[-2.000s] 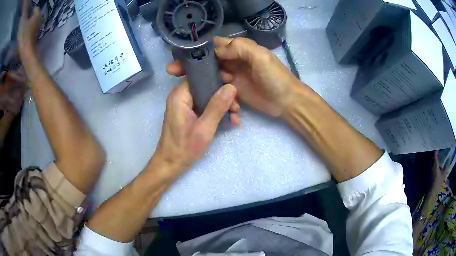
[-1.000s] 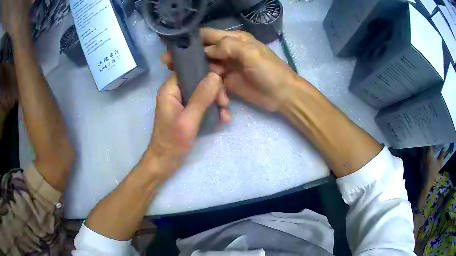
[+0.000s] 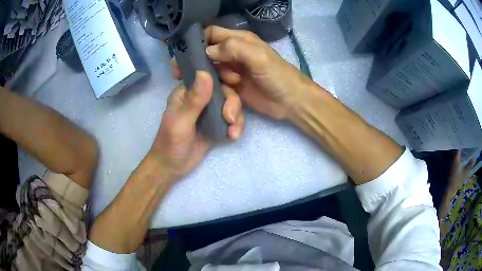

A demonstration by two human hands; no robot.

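Observation:
A dark grey handheld fan unit (image 3: 191,58) is held above the table, its round grilled head at the top edge of the picture and its straight handle slanting down to the right. My left hand (image 3: 185,116) is closed around the lower handle, thumb on the front. My right hand (image 3: 259,69) is at the upper handle just below the head, fingers bent against its side; its fingertips are partly hidden behind the unit.
A printed retail box (image 3: 108,58) lies at upper left beside a dark grilled part (image 3: 65,46). Another grilled fan head (image 3: 268,16) is beyond my right hand. Several grey boxes (image 3: 417,63) stand at right. A neighbouring person's arm (image 3: 47,132) rests at left.
The unit has moved left and turned, so its head now shows more from the side. My hands have moved slightly left with it. The neighbouring person's arm has swung lower.

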